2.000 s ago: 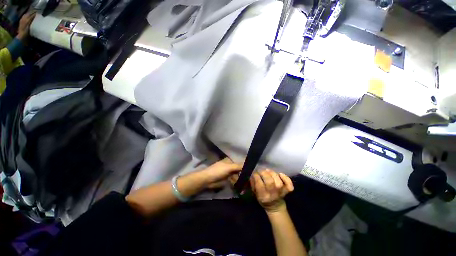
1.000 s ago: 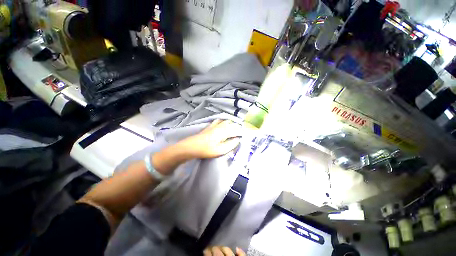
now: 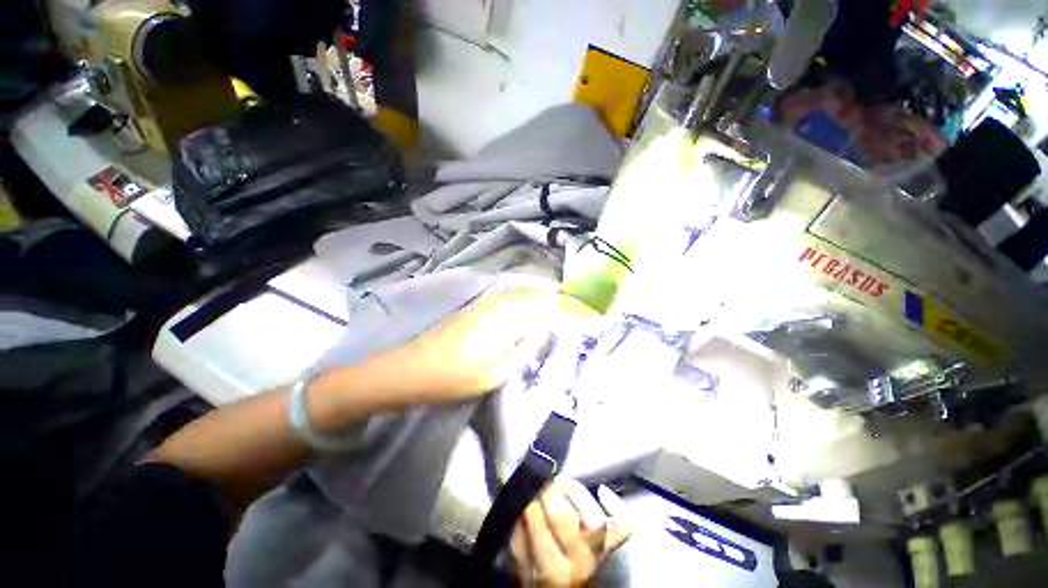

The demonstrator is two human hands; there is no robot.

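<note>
A grey garment panel (image 3: 397, 454) lies under the machine's needle area, washed out by the lamp, and hangs over the table's front edge. A black binding tape (image 3: 514, 502) runs up through a small shiny metal guide (image 3: 545, 459) towards the presser foot (image 3: 584, 345). My left hand (image 3: 488, 345) lies on the cloth just left of the foot; glare hides its fingertips. My right hand (image 3: 565, 531) is at the lower middle, fingers bent, beside the tape and against the cloth. Whether its fingers pinch the tape or cloth is hard to tell.
The machine head with red PEGASUS lettering (image 3: 845, 272) stands right. Grey sewn pieces with black bands (image 3: 506, 218) lie behind the needle area. Dark snips (image 3: 713, 542) lie on the white table, right. A black plastic bag (image 3: 282, 172) and another sewing machine (image 3: 126, 57) are beyond, left.
The view has tilted up from the lap to the machine. My left hand has moved from the tape's lower end to the cloth by the foot. My right hand has risen along the tape.
</note>
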